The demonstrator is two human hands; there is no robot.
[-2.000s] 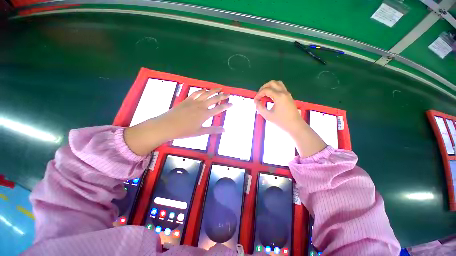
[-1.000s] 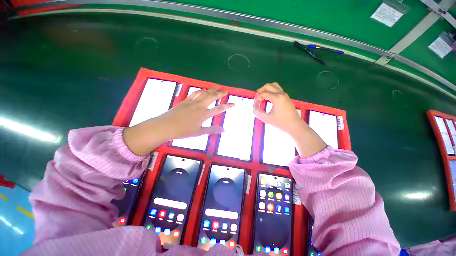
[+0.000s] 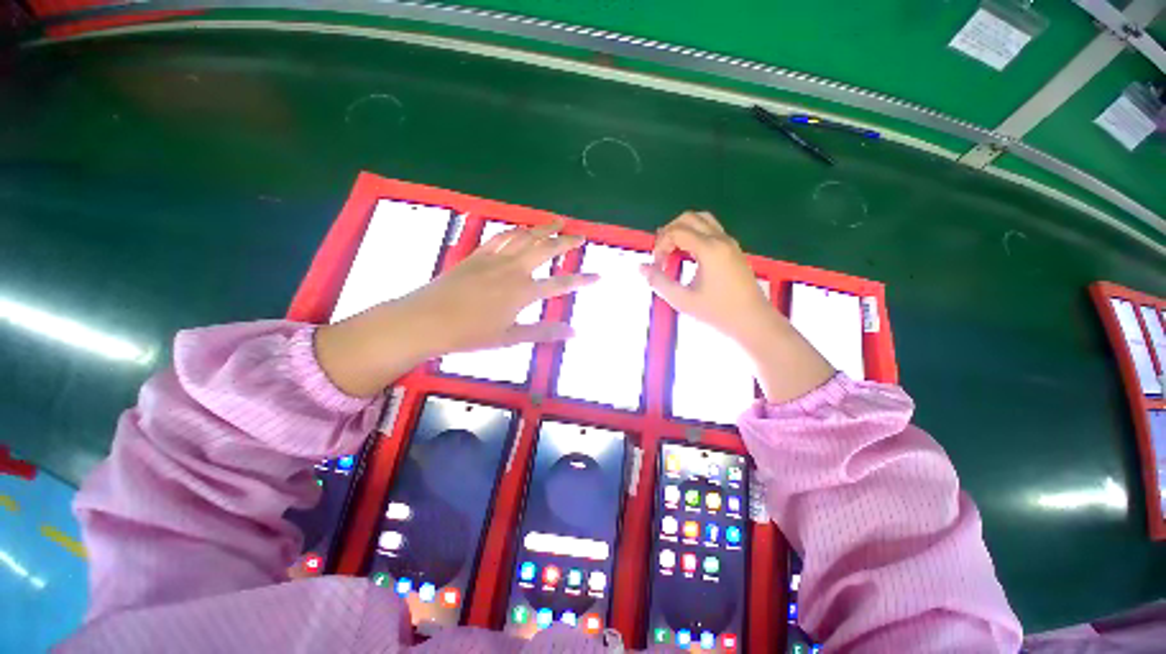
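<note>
A red phone tray [image 3: 882, 345] holds two rows of smartphones on the green bench. The far-row phones, such as the middle one [image 3: 604, 339], show plain white screens. Near-row phones show home screens; one [image 3: 697, 549] has several rows of icons. My left hand [image 3: 492, 291] is spread over the second far-row phone, fingers apart, holding nothing. My right hand [image 3: 706, 271] is over the far row between the middle and fourth phones, thumb and fingers curled close with a small gap; no object shows in it. My sleeves hide parts of the outer near-row phones.
A black pen [image 3: 793, 136] and a blue pen [image 3: 835, 127] lie at the back of the bench. Another red tray [image 3: 1155, 492] with phones is at the right edge. A metal rail [image 3: 512, 35] and green panels with bagged labels [image 3: 990, 36] stand behind.
Icons now fill several rows on the fourth near-row phone, and the middle one shows a search bar and icons. The second phone shows fewer icons. My hands have barely moved.
</note>
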